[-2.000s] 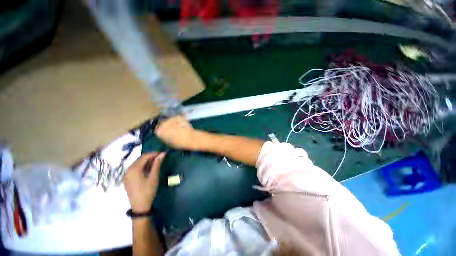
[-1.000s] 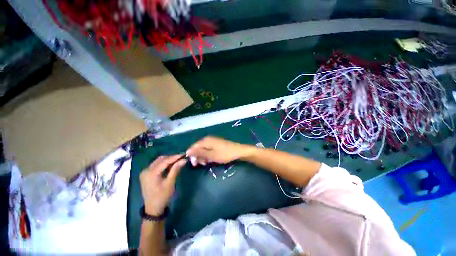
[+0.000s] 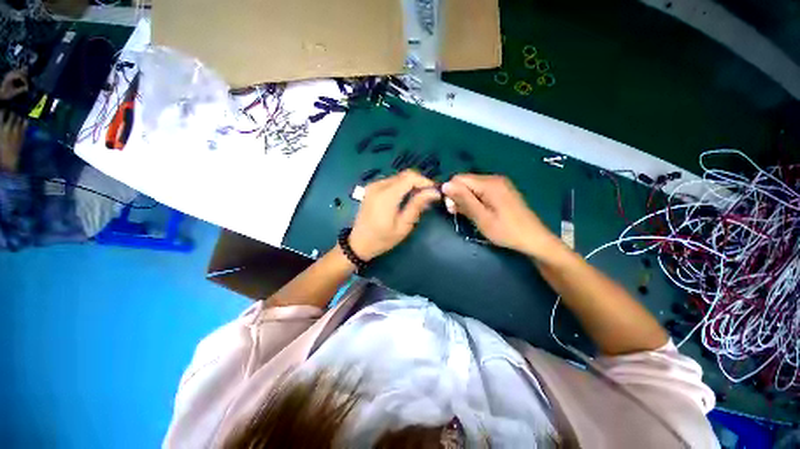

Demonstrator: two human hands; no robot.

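Note:
My left hand [image 3: 387, 219] and my right hand [image 3: 497, 211] meet over the green bench, fingertips together. Between them is a small dark part, mostly hidden by the fingers; it looks like a black connector housing [image 3: 442, 189]. Both hands pinch it. A small white block [image 3: 359, 192] lies just left of my left hand. Loose black housings [image 3: 416, 161] lie on the green surface beyond the hands. Thin metal terminals [image 3: 285, 134] are piled on the white sheet [image 3: 263, 198]. Thin pale slivers lie below my right hand.
A flat-handled knife [image 3: 568, 231] lies right of my right hand. A tangled wire heap [image 3: 746, 272] covers the far right. Beyond are a cardboard sheet [image 3: 316, 39], a rack post and rubber bands [image 3: 524, 88]. Orange-handled pliers [image 3: 120, 125] and a clear bag [image 3: 180, 92] lie left. Another person's hand shows far left.
The view has turned and shifted, showing more of the left side and floor. My hands, apart two seconds ago, came together around the dark part and are still together now.

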